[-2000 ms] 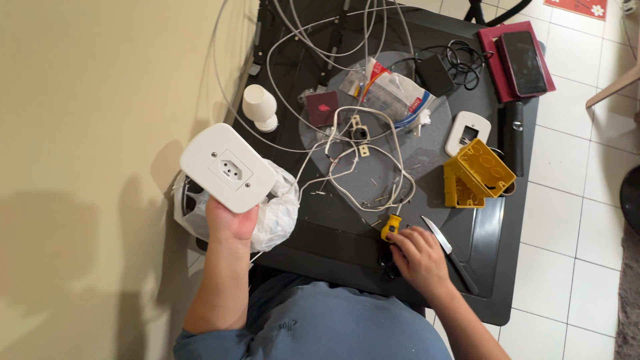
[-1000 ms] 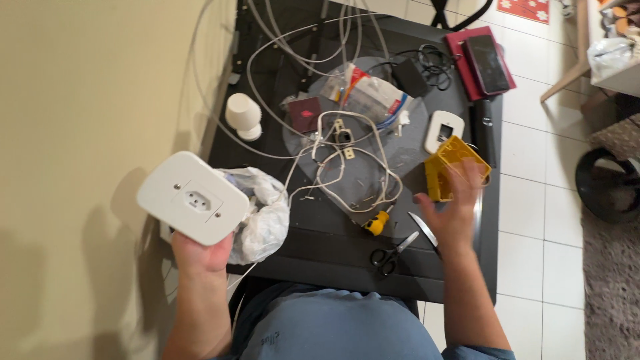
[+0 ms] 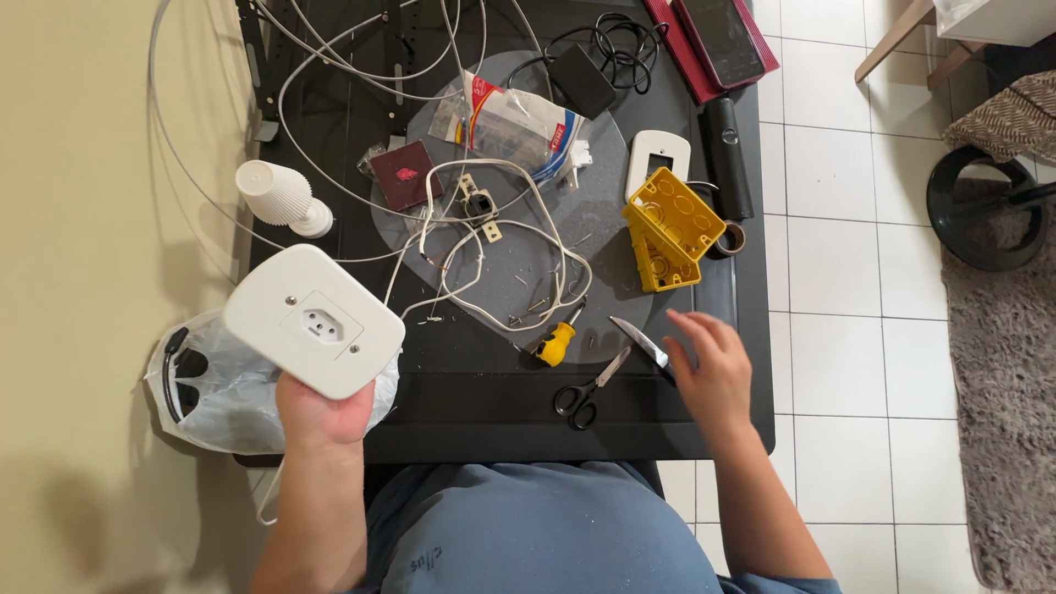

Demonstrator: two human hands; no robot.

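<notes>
A white wall socket with its faceplate (image 3: 314, 320) rests on my left hand (image 3: 326, 412), which holds it from below, face up; the fingers are hidden under it. Over the table's right front part is my right hand (image 3: 711, 363), empty with fingers apart, beside a knife (image 3: 643, 342). Black-handled scissors (image 3: 590, 390) and a stubby yellow screwdriver (image 3: 556, 343) lie left of the knife. Two yellow electrical boxes (image 3: 678, 216) are stacked beyond my right hand, touching a white faceplate (image 3: 635, 165). A socket module (image 3: 478, 206) lies among white wires (image 3: 563, 247).
A white plastic bag (image 3: 223, 396) is at the table's left edge, near a small white ribbed lamp (image 3: 276, 194). Farther back are a clear parts packet (image 3: 511, 124), a dark red box (image 3: 406, 175), a black adapter (image 3: 582, 81), a phone (image 3: 722, 41) and a black cylinder (image 3: 726, 157).
My right hand was at the screwdriver, then moved right to the yellow boxes, and is now back nearer the knife with nothing in it. My left hand keeps hold of the socket.
</notes>
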